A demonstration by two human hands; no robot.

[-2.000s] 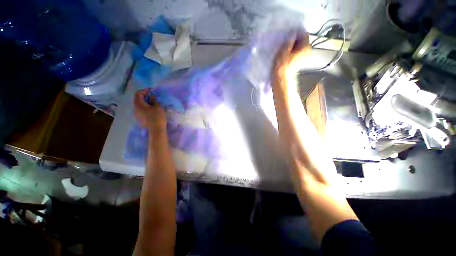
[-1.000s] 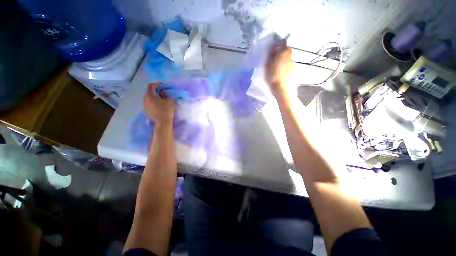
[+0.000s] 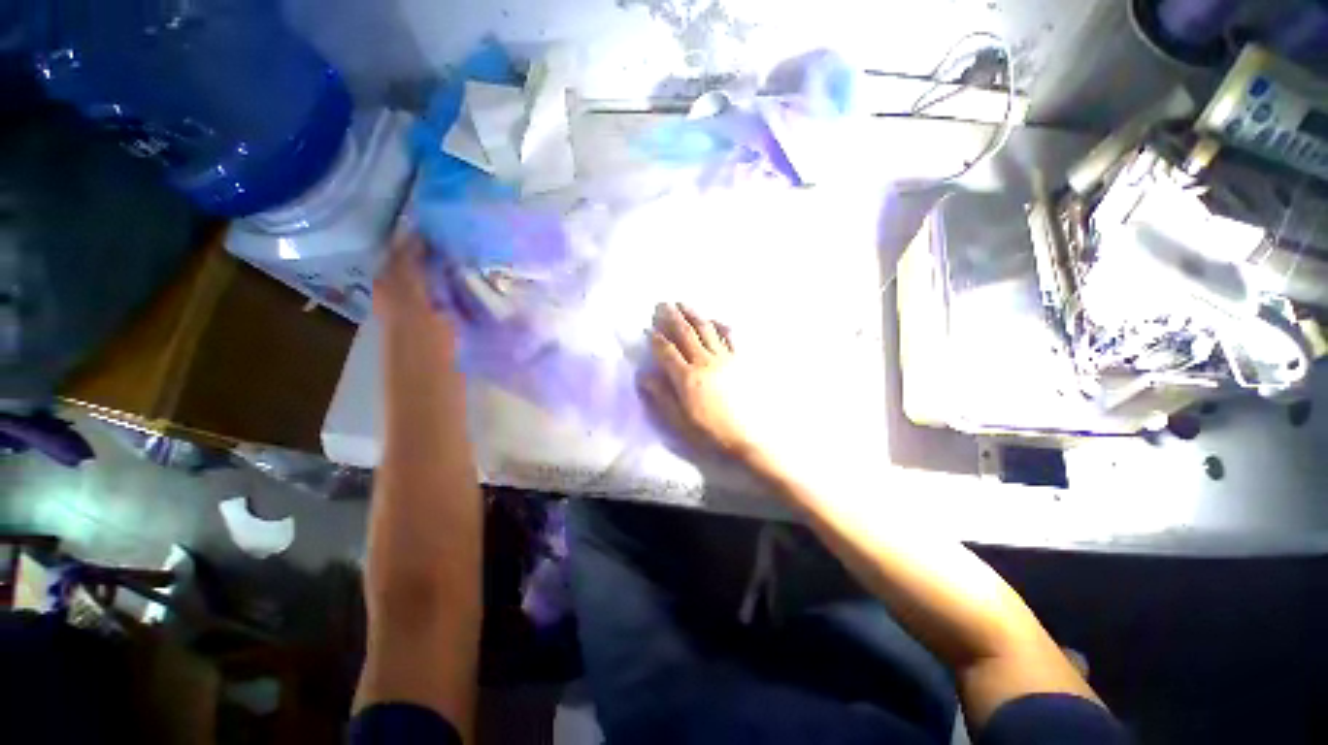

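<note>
A thin lilac and light-blue garment panel (image 3: 532, 342) lies spread over the left and middle of the white table; its middle is washed out by the lamp. My left hand (image 3: 405, 269) is blurred at the panel's left edge; its fingers are not clear enough to show a grip. My right hand (image 3: 690, 361) rests palm down on the bright cloth, fingers a little apart, holding nothing that shows. White scraps (image 3: 522, 131) and blue cloth (image 3: 455, 114) lie at the table's back left.
A large blue water bottle (image 3: 240, 109) stands at the left beside a brown box (image 3: 219, 342). The overlock machine (image 3: 1165, 277) is at the right, with the control panel (image 3: 1282, 114) behind it. A thin cable (image 3: 1005, 109) loops at the back wall.
My right hand has come down from the back of the table to its middle and let go of the raised cloth, which now lies flatter. My left hand has moved slightly left.
</note>
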